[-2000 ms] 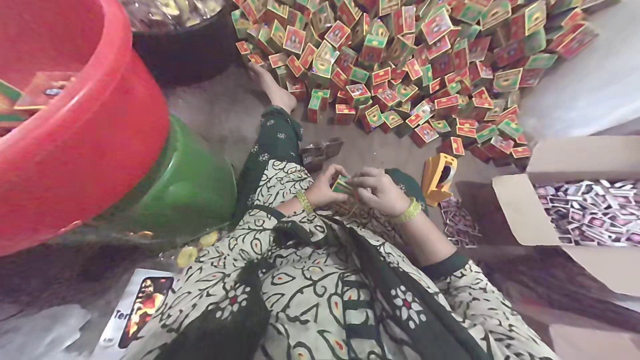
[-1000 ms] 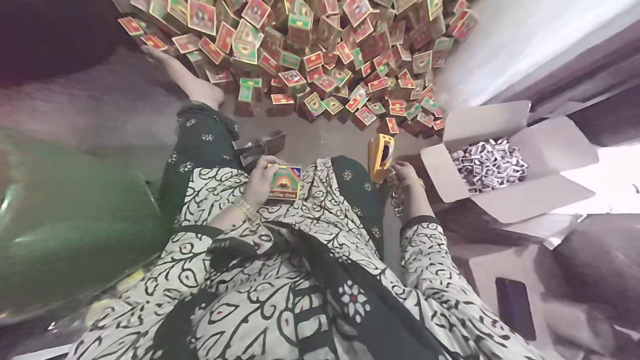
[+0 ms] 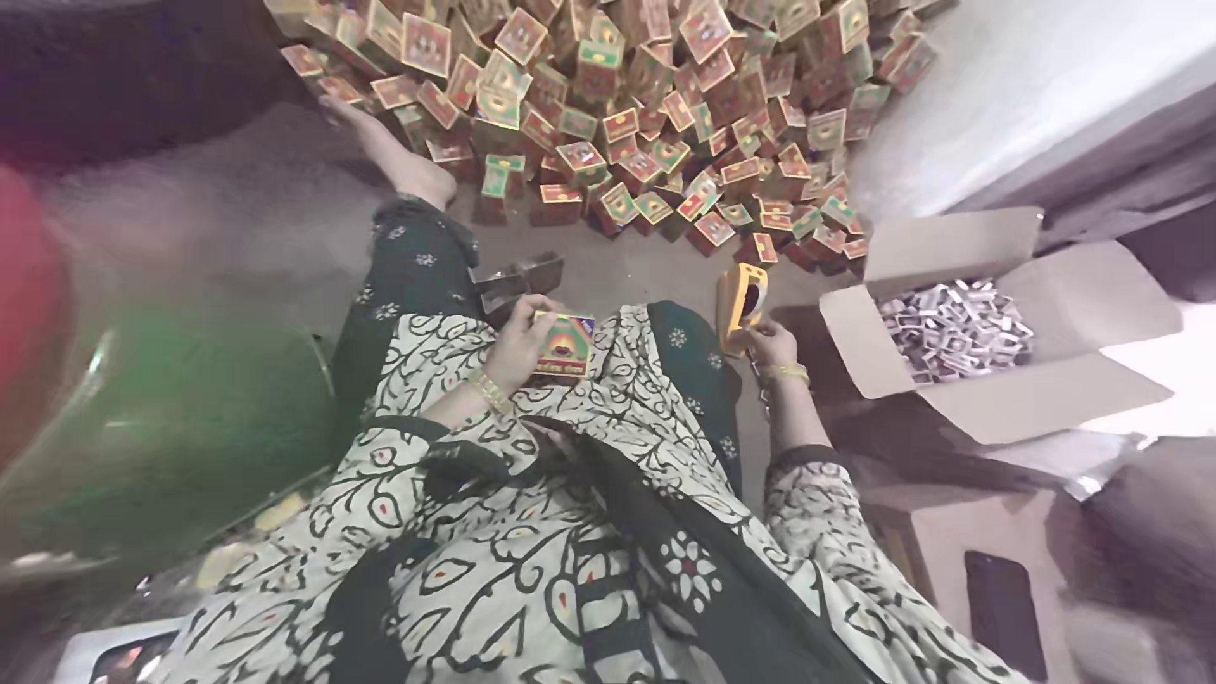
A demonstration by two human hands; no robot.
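My left hand (image 3: pixel 518 347) holds a small square printed cardboard box (image 3: pixel 565 345) by its left side above my lap, its red, green and yellow face turned up. To the right, beyond my knee, my right hand (image 3: pixel 771 347) is at the near end of a yellow plastic dispenser (image 3: pixel 741 309) standing on the floor. Its fingertips touch or lie right beside the dispenser; whether they pinch anything is too blurred to tell. Small items lie on the floor below that hand, mostly hidden by it. A large heap of similar printed boxes (image 3: pixel 617 142) covers the floor ahead.
An open carton (image 3: pixel 950 228) of small printed pieces (image 3: pixel 955 332) stands at the right. Below it, a dark phone (image 3: pixel 1005 613) lies on a brown surface. A green tub (image 3: pixel 180 408) and a blurred red one (image 3: pixel 24 304) are at the left. Dark objects (image 3: pixel 522 275) lie between my legs.
Two seconds ago both hands were together around a small box over my lap. My right hand has moved right to the yellow dispenser; my left still holds a box. The view has shifted.
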